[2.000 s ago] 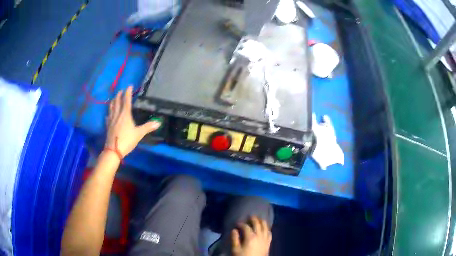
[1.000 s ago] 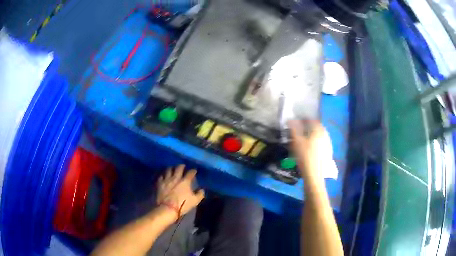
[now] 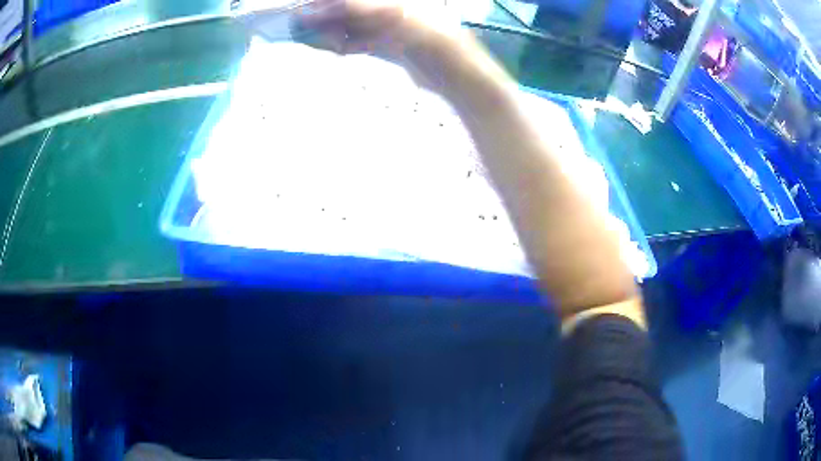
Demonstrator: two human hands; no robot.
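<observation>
A blue crate [image 3: 360, 273] sits on a green bench [image 3: 99, 194]. It is filled with a bright white, overexposed mass [image 3: 360, 162] with small dark dots; single parts cannot be made out. My right arm reaches from the lower right across the crate. My right hand [image 3: 351, 25] is at the crate's far left side, near the top of the picture. It is blurred and washed out, so I cannot tell whether it holds anything. My left hand is not in view.
A metal post stands at the upper right, with a long blue crate [image 3: 734, 158] beyond it. Small white pieces [image 3: 635, 114] lie on the bench behind the crate. A white sheet [image 3: 743, 380] is at lower right. A blue table corner with a white crumpled thing [image 3: 29, 401] shows at lower left.
The view has swung from the machine to the crate on the green bench. My right hand has moved from the machine's right front to the crate's far side. My left hand has left the picture.
</observation>
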